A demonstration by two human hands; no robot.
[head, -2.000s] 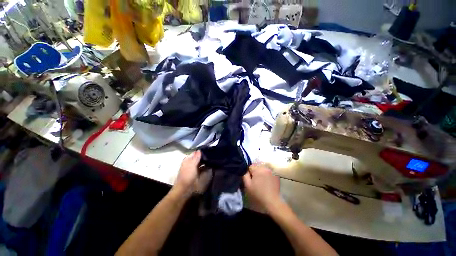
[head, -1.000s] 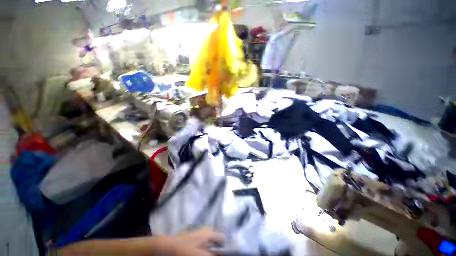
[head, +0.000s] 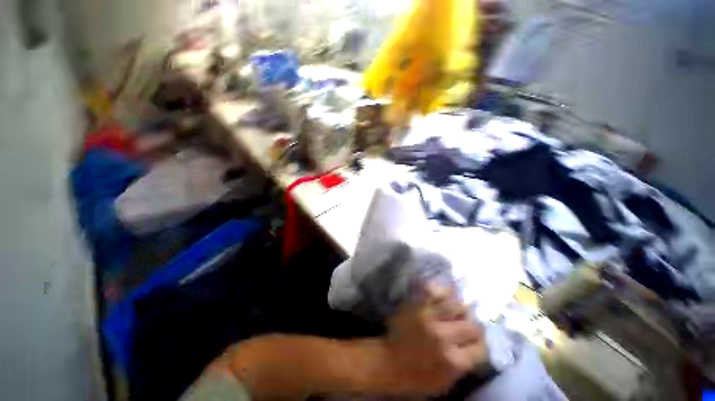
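Note:
The frame is blurred. My left hand (head: 439, 337) is at the lower middle, its forearm coming in from the bottom left. Its fingers are closed on the panelled garment piece (head: 384, 274), a bunched white and grey cloth. Part of the cloth stands up above the hand at the table's front edge, and more hangs below it to the right, with a dark band by the wrist. My right hand is not in view. The lockstitch machine (head: 627, 321) is at the lower right, cut off by the frame edge.
A cut-piece pile (head: 525, 172) of black and white cloth lies behind the machine. A red strip (head: 292, 207) hangs over the left table edge. A blue-rimmed work bin (head: 180, 270) with dark cloth stands at left. A yellow plastic bag (head: 427, 59) hangs at the top.
The view has swung left from the machine to the bin. The black cloth held in both hands earlier is no longer seen there. My left hand has lifted the panelled piece; my right hand has left view.

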